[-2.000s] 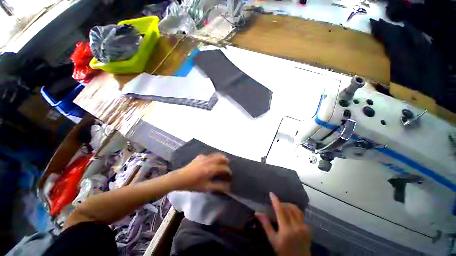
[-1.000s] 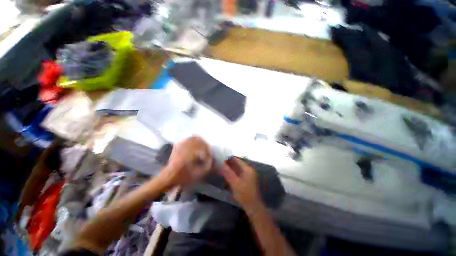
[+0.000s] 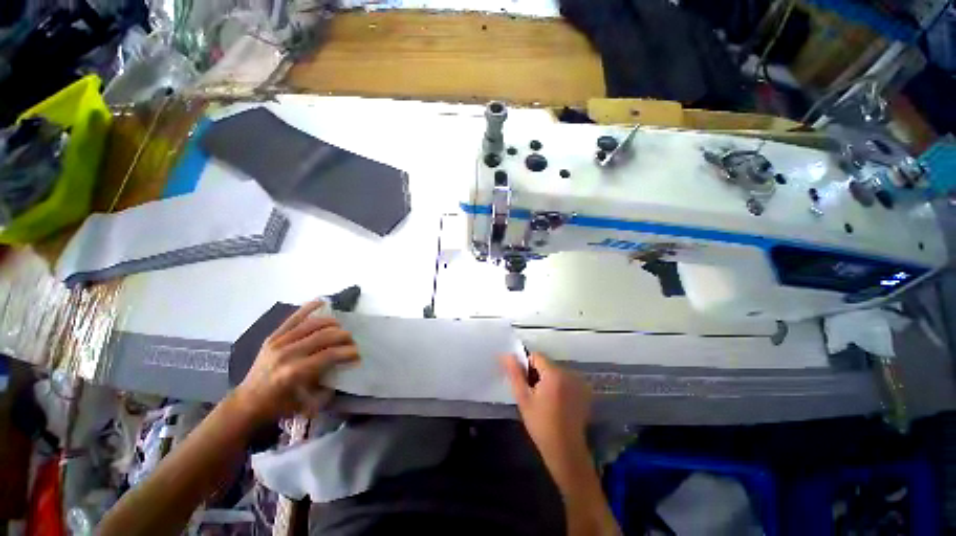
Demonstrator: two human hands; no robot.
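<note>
My left hand (image 3: 299,361) lies on the left end of a light grey cut piece (image 3: 430,359), over a dark grey piece (image 3: 255,337) at the table's front edge. My right hand (image 3: 547,396) pinches the light piece's right end. A stack of light grey pieces (image 3: 173,232) lies at the left, with a dark grey pile (image 3: 314,168) behind it. The sewing machine (image 3: 671,209) stands at the right; its presser foot (image 3: 515,274) is apart from the held pieces. Sewn light work (image 3: 341,456) hangs below the edge.
A yellow-green basket (image 3: 79,157) with a dark bag is at far left. A brown board (image 3: 451,58) and dark fabric (image 3: 671,63) lie behind the table. Blue crates (image 3: 692,466) are below right. A small dark object (image 3: 344,299) lies near my left fingers.
The view has swung right. A light grey piece now lies over the dark grey piece in front of me. My hands have moved apart along it, to its two ends.
</note>
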